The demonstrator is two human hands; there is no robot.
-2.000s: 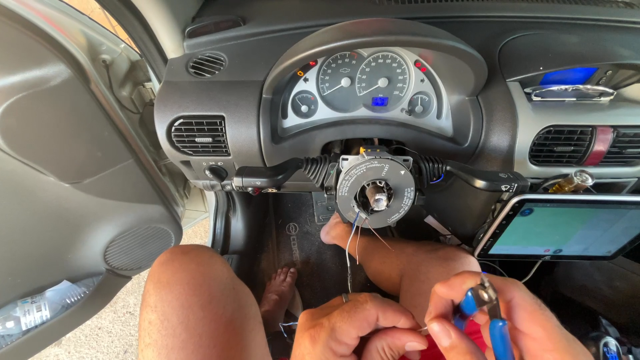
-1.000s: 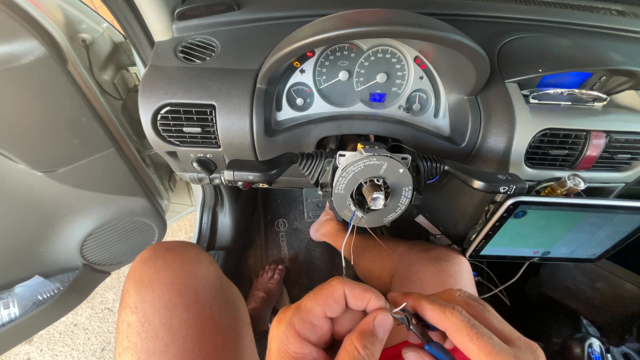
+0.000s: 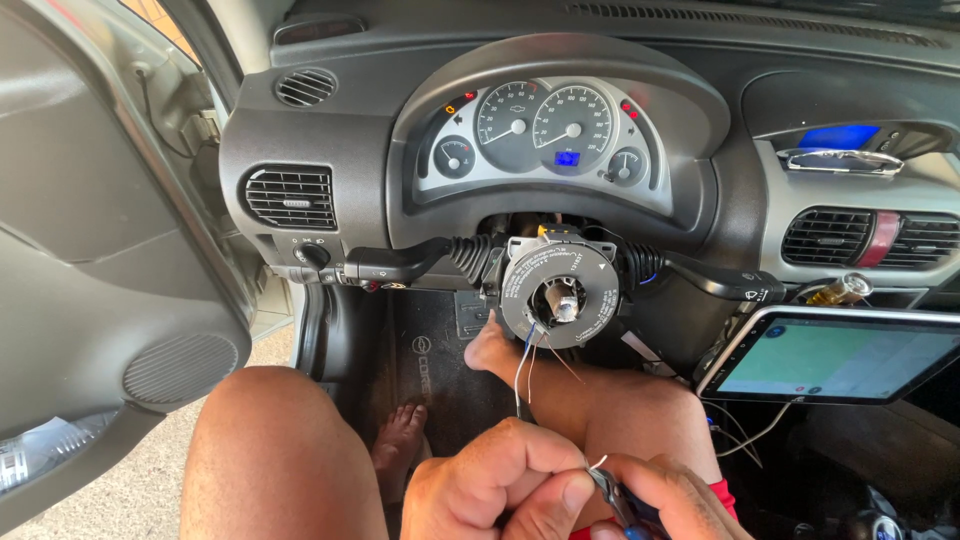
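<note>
My left hand (image 3: 499, 484) pinches a thin wire between thumb and forefinger, low in the middle of the view. Close against it, my right hand (image 3: 667, 495) holds small blue-handled pliers or cutters (image 3: 619, 502), their jaws at my left fingertips. A short white wire end (image 3: 600, 462) sticks up beside the jaws. Above my hands, a round black clock spring (image 3: 562, 296) sits around the bare steering column shaft (image 3: 562, 301). Thin wires (image 3: 519, 375), blue, white and copper-coloured, hang from its lower edge, and some run down toward my left hand.
Left and right column stalks (image 3: 397, 262) (image 3: 720, 279) flank the clock spring, below the lit instrument cluster (image 3: 544, 139). A tablet-like screen (image 3: 832, 356) with a white cable (image 3: 757, 435) stands at right. The open car door (image 3: 90, 225) is at left. My bare knees are on both sides of my hands.
The pliers' jaws, apart from my left fingertips two seconds ago, have come down against them. My hands have drawn close together, and a white wire end now shows between them.
</note>
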